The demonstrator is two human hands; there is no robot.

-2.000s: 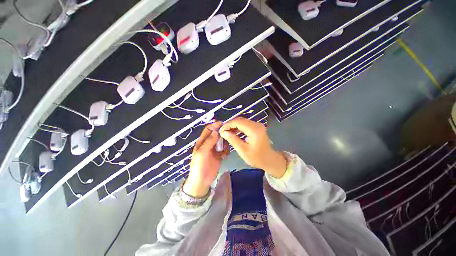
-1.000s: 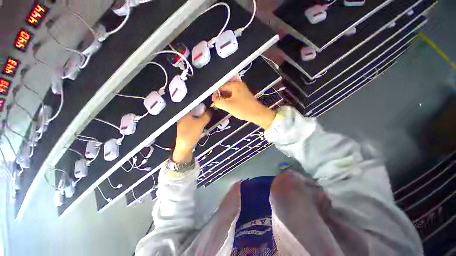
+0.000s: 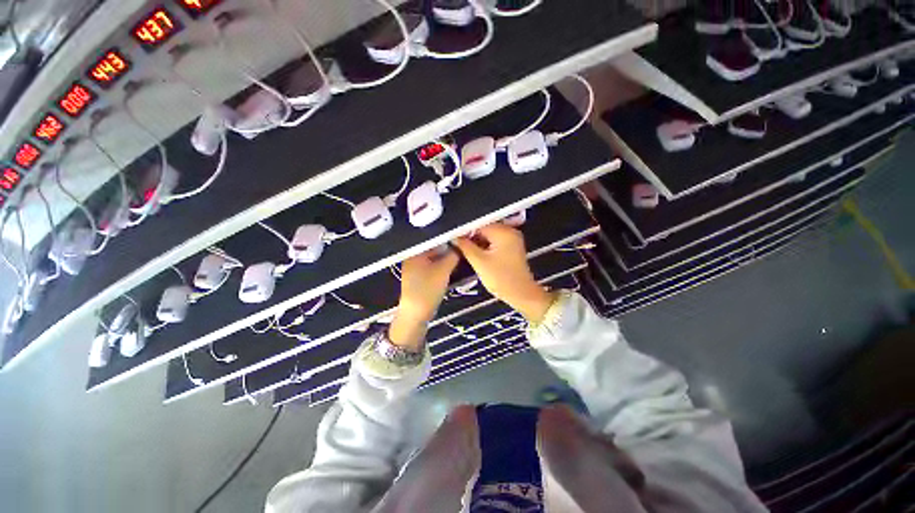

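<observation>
My left hand and my right hand meet at the front edge strip of a black shelf, fingertips close together. What the fingertips hold is too small and hidden to tell. Part of a white case shows just above my right hand, under the strip. On the shelf above lie several white charging cases, such as one right above my hands, each with a white cable. Loose white cable plugs lie on the lower shelf to the left.
Red digital displays glow at the upper left. A dark unit with red digits lies among the cases. More stacked shelves with cases stand at the right. A yellow floor line runs at the far right. A dark cable hangs at the lower left.
The view has shifted, showing more upper shelf and displays. My hands, apart a second ago, are now close together at the shelf edge. The white thing by my left fingers no longer shows clearly.
</observation>
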